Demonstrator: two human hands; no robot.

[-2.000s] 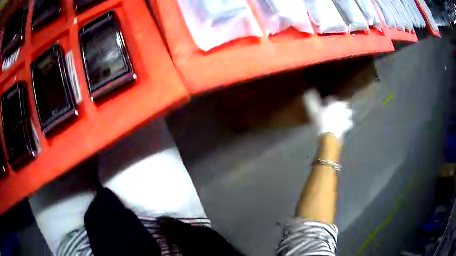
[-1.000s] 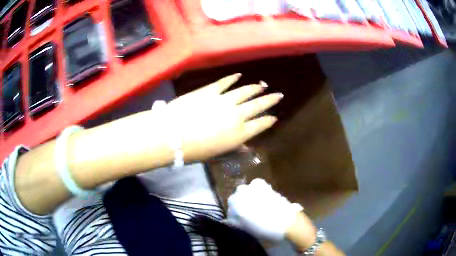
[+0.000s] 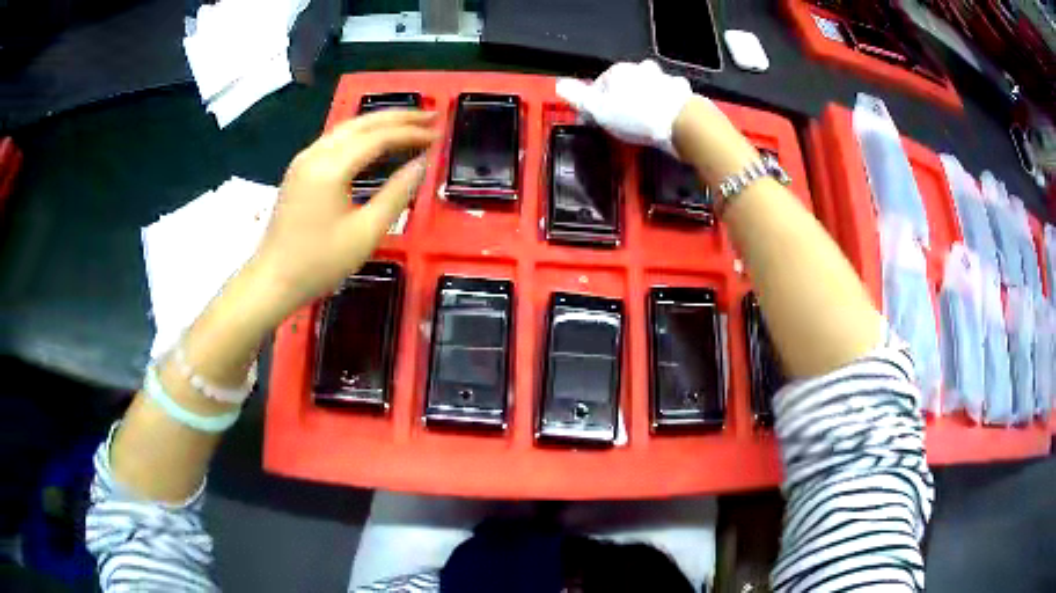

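Observation:
A red slotted tray [image 3: 521,469] lies in front of me with several black glossy handsets in its pockets, such as one in the front row [image 3: 469,353]. My bare left hand [image 3: 336,209] is over the tray's back left corner, fingers spread and curved beside a handset [image 3: 389,104] that it partly covers; it holds nothing visible. My right hand [image 3: 635,102], in a white glove, is at the tray's back edge above two back-row handsets [image 3: 583,185]. Its fingertips are bunched, and I cannot tell whether it holds anything.
At right, a second red tray [image 3: 984,446] holds bagged handsets [image 3: 909,295]. White sleeves lie in stacks at left [image 3: 203,261] and back left [image 3: 241,52]. A smartphone [image 3: 686,33] and a small white case [image 3: 747,50] lie on the dark shelf. Another red tray [image 3: 869,58] is at back right.
The view has swung from the brown carton and floor up to the trays. Both hands have moved from over the carton to the tray's back. The clear crumpled film is out of view.

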